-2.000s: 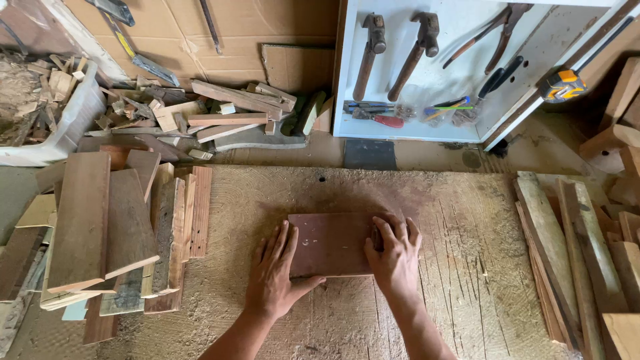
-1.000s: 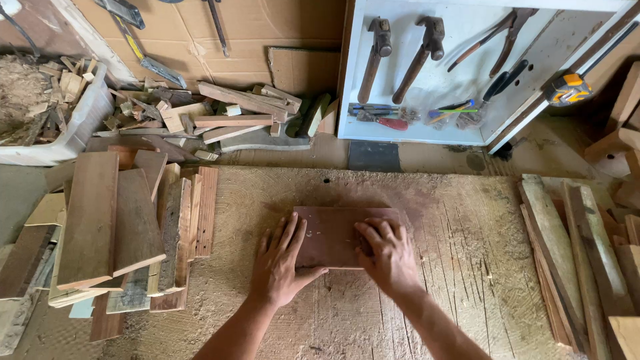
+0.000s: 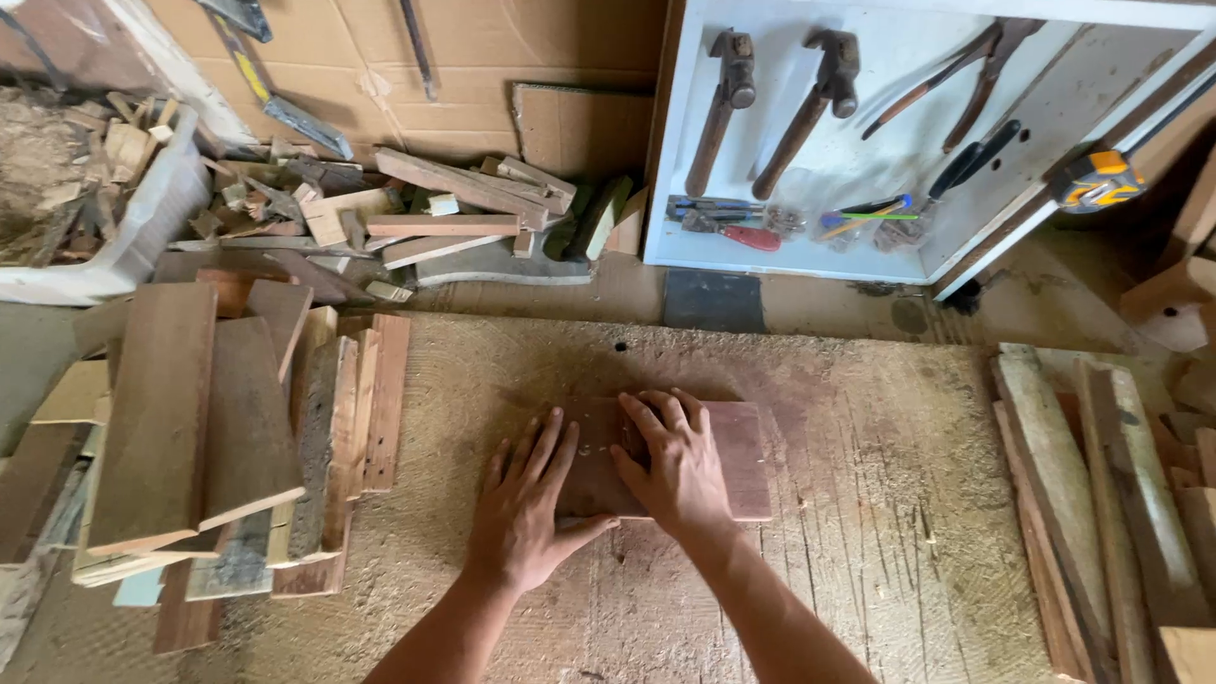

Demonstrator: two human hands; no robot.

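A short reddish-brown wooden board (image 3: 746,456) lies flat on the worn wooden bench top (image 3: 883,532), near its middle. At the board's left end rests my left hand (image 3: 527,503), fingers spread and the thumb along the near edge. My right hand (image 3: 670,461) is curled over a small dark block (image 3: 635,439) on top of the board; the fingers hide most of that block. Pale specks mark the board's face between the hands.
Stacked board offcuts (image 3: 152,408) stand left, more wood strips (image 3: 1054,513) right. Behind are scrap pieces (image 3: 446,223), a white bin (image 3: 171,190) of scraps, and a light-blue cabinet (image 3: 788,261) with two claw hammers (image 3: 724,114), pincers (image 3: 988,76) and a tape measure (image 3: 1097,180).
My right hand has moved left along the board, from its right end to near the middle, closer to my left hand. My left hand has stayed at the left end.
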